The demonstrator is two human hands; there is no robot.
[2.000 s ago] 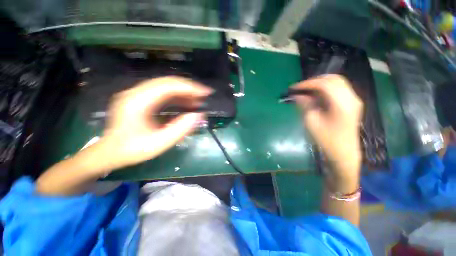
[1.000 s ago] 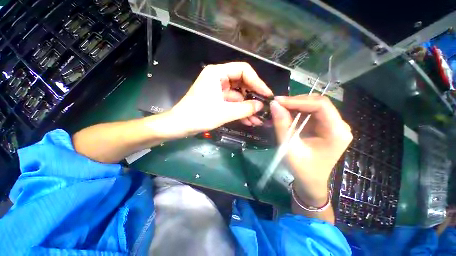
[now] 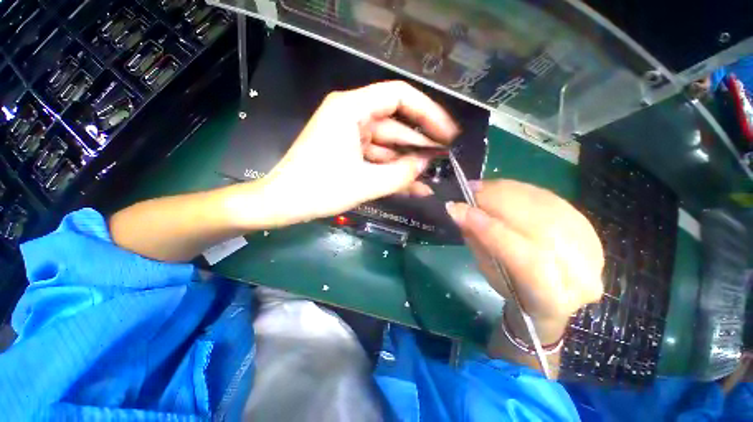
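My left hand (image 3: 347, 157) is above the black machine and pinches a small dark module (image 3: 428, 150) between its fingertips; most of the module is hidden by the fingers. My right hand (image 3: 537, 239) is just to its right and holds silver tweezers (image 3: 461, 177). The tweezer tips are at the module's right end; whether they touch it I cannot tell. The tweezers' rear end runs down past my right wrist. The black machine (image 3: 281, 99) lies beneath my hands, with white lettering and a red light on its front edge.
A black blister tray (image 3: 49, 103) with metallic parts is at the left. Another black tray (image 3: 623, 288) is at the right, with clear plastic trays (image 3: 722, 297) beyond it. A clear guard (image 3: 495, 62) overhangs the machine. A white paper slip (image 3: 224, 249) lies on the green bench (image 3: 355, 276).
From apart and blurred, my hands came together over the machine. Since one second ago, the tweezers have swung from pointing away to pointing at the module. My right hand has lowered slightly.
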